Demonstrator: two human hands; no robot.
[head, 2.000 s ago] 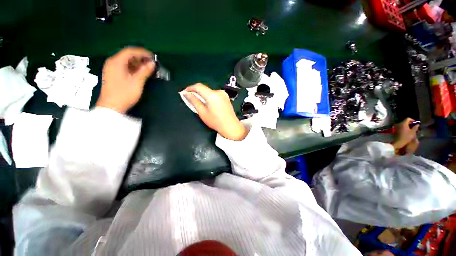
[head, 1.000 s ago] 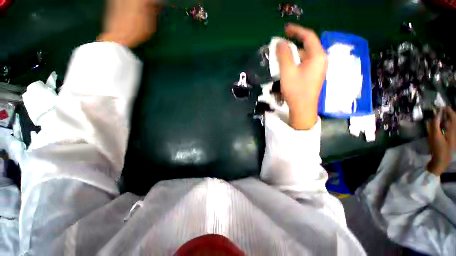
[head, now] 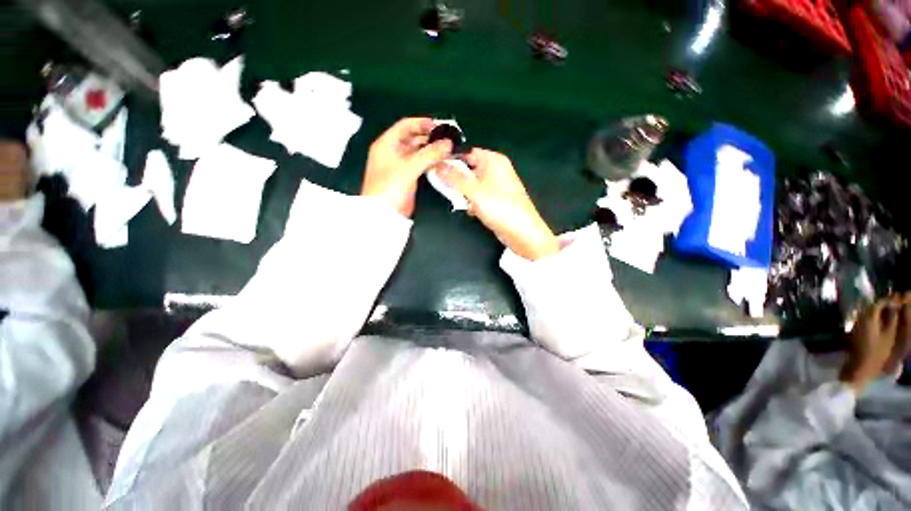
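Note:
My left hand [head: 399, 163] holds a small metal part with a round dark face [head: 447, 132] in its fingertips, in front of my chest above the green bench. My right hand [head: 494, 194] pinches a small white wipe [head: 449, 186] just below the part, close to the left fingers. Whether the wipe touches the part is hard to tell. To the right, two dark-faced parts [head: 642, 191] lie on a white sheet [head: 667, 203] below a clear bottle with a metallic top [head: 626, 146].
A blue bin [head: 696, 193] with white strips and a pile of metal parts [head: 828, 240] are at the right. White wipes [head: 228, 194] lie at the left. Single parts [head: 546, 47] lie farther off. Red trays [head: 802, 22] are at the upper right. Neighbours sit on both sides.
My left hand has come back from the far edge and holds a part. My right hand has moved left from the bottle with the wipe. The view has shifted.

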